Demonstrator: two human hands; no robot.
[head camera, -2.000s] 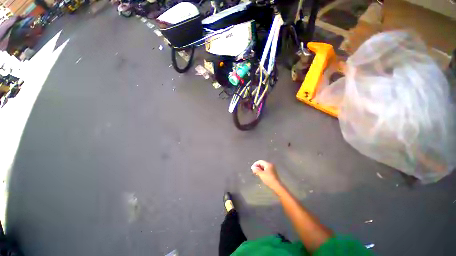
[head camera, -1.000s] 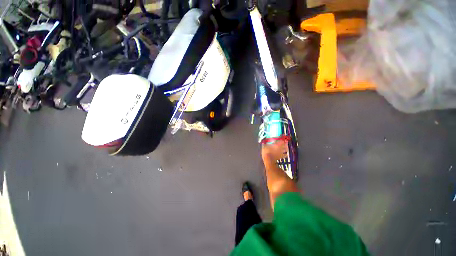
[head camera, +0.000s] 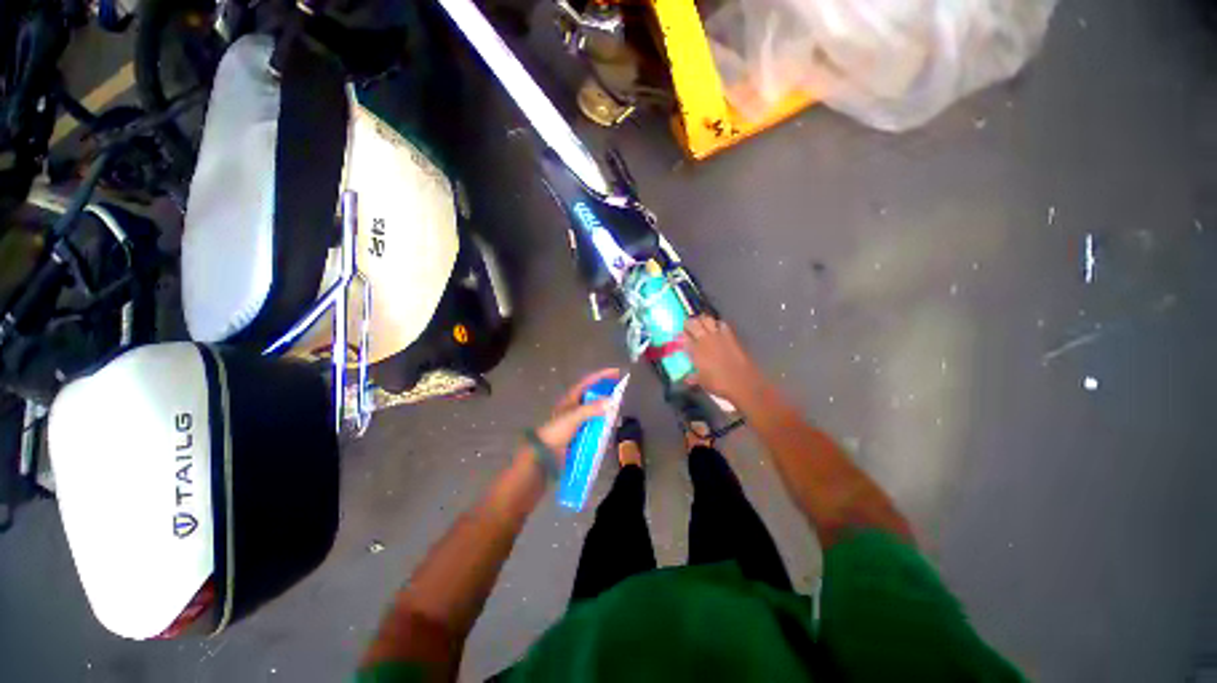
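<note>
My left hand (head camera: 583, 408) holds a slim blue-and-white box (head camera: 590, 447), tilted, in front of my body. My right hand (head camera: 710, 350) is at a teal-green bottle (head camera: 658, 310) with a red band, which sits on the small bicycle (head camera: 621, 240). The fingers touch the bottle's near end, beside the red band. Whether they close around it is blurred. The bottle lies among thin pale bars or straps on the bicycle.
A white-and-black scooter (head camera: 400, 240) with a large top box (head camera: 140, 487) stands at the left. More parked vehicles are at the upper left. A yellow pallet jack (head camera: 697, 80) and a big clear plastic sack (head camera: 881, 54) are at the top. My feet are on grey paving.
The bicycle and scooter appear closer and further left. My left hand with the blue box has come into view. My right hand, low before, reached the bottle area and remains there.
</note>
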